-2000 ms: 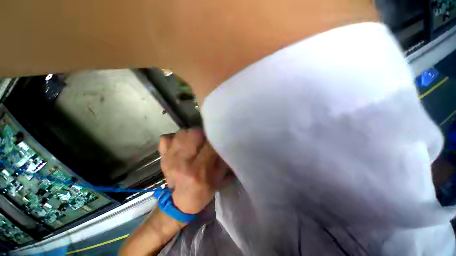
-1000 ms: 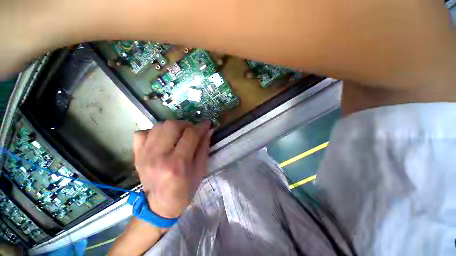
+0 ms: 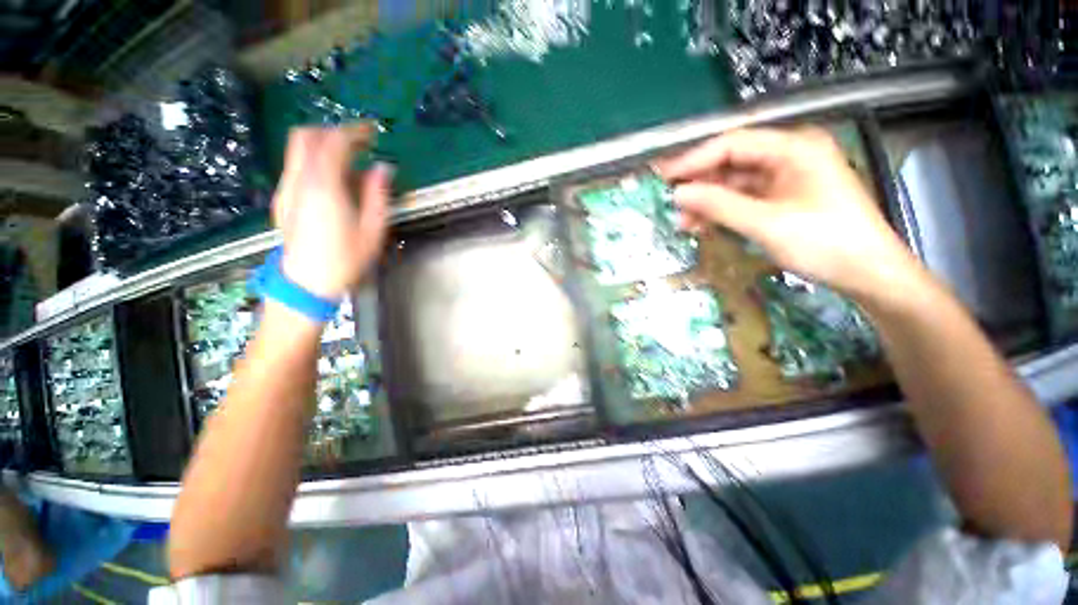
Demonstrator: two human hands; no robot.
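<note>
My left hand (image 3: 329, 213), with a blue wrist strap (image 3: 293, 287), is over the far rail by the green mat. Its fingers are apart; whether it holds a small part is too blurred to tell. My right hand (image 3: 780, 195) is above the pallet at right, thumb and fingers brought near each other; I cannot tell if something small is between them. The pallet (image 3: 747, 343) bears several green circuit boards, one at its near left (image 3: 671, 343) and one at its far left (image 3: 635, 231). My right hand partly hides the far right board.
A pale plate (image 3: 485, 331) lies between pallets. More board pallets (image 3: 85, 396) are at left. The near rail (image 3: 473, 479) curves past me. Beyond the far rail are a green mat (image 3: 591, 106) and heaps of dark parts (image 3: 171, 166). Another person's arm (image 3: 21, 538) shows at lower left.
The view has turned and now shows the line and mat. My left hand has left the pallet's near edge and moved over the far rail. My right hand has come into view above the boards.
</note>
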